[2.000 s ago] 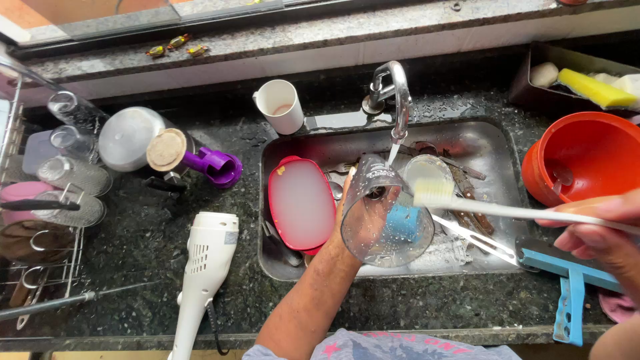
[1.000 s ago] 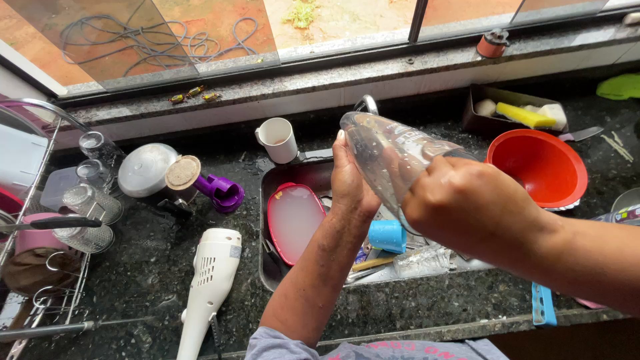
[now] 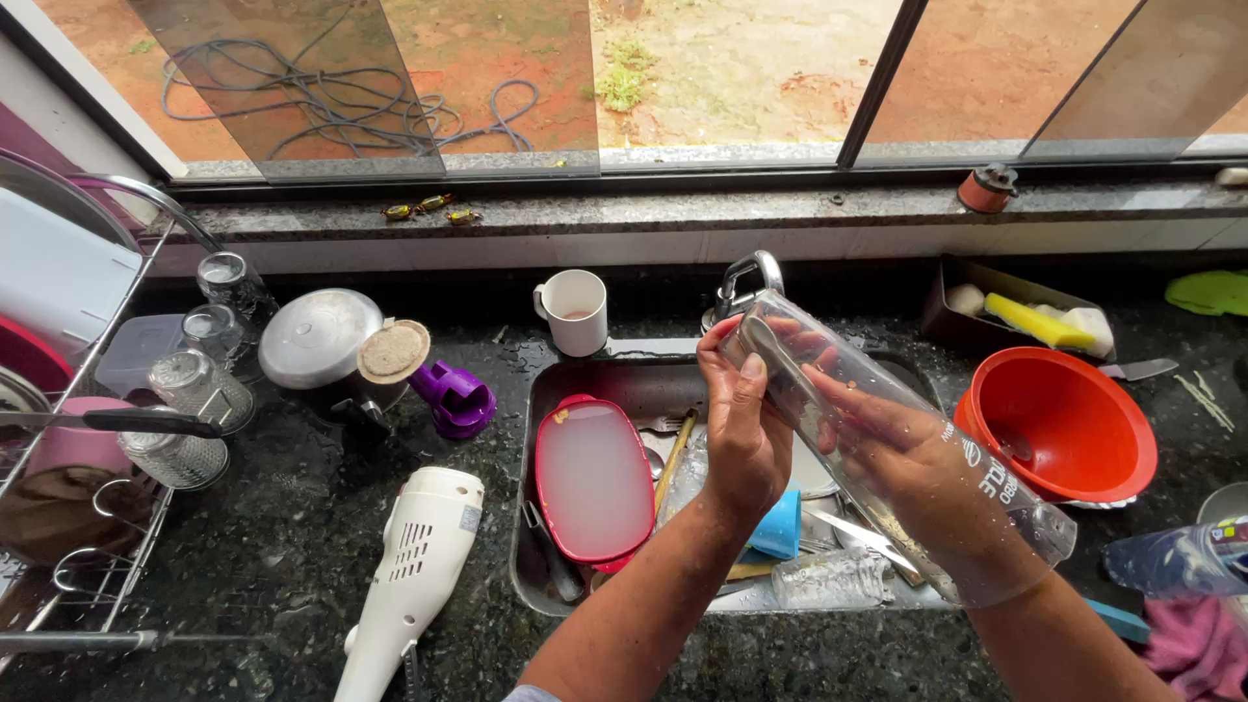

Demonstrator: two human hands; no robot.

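Note:
Between my hands is a clear plastic container (image 3: 907, 439), wet and tilted over the sink, with printing on its side. Fingers of my left hand (image 3: 746, 419) grip its upper end, close to the chrome faucet (image 3: 746, 283). My right hand (image 3: 907, 468) is behind the clear wall and seen through it; whether it is inside or under the container, I cannot tell. Below, the steel sink (image 3: 673, 370) holds a red-rimmed container (image 3: 595, 478) of cloudy liquid, a blue cup (image 3: 778, 526), a glass (image 3: 829, 580) and cutlery.
Left of the sink are a white hand blender body (image 3: 414, 565), a purple plastic part (image 3: 458, 398), a pot (image 3: 322, 341) and a dish rack (image 3: 146, 546) beside upturned glasses. A white mug (image 3: 575, 312) stands behind. To the right are a red bowl (image 3: 1058, 424) and a knife (image 3: 1141, 370).
The toothbrush-like white brush seen in my right hand two seconds ago is out of plain sight. Both hands have raised and tilted the clear container. The view takes in more of the window.

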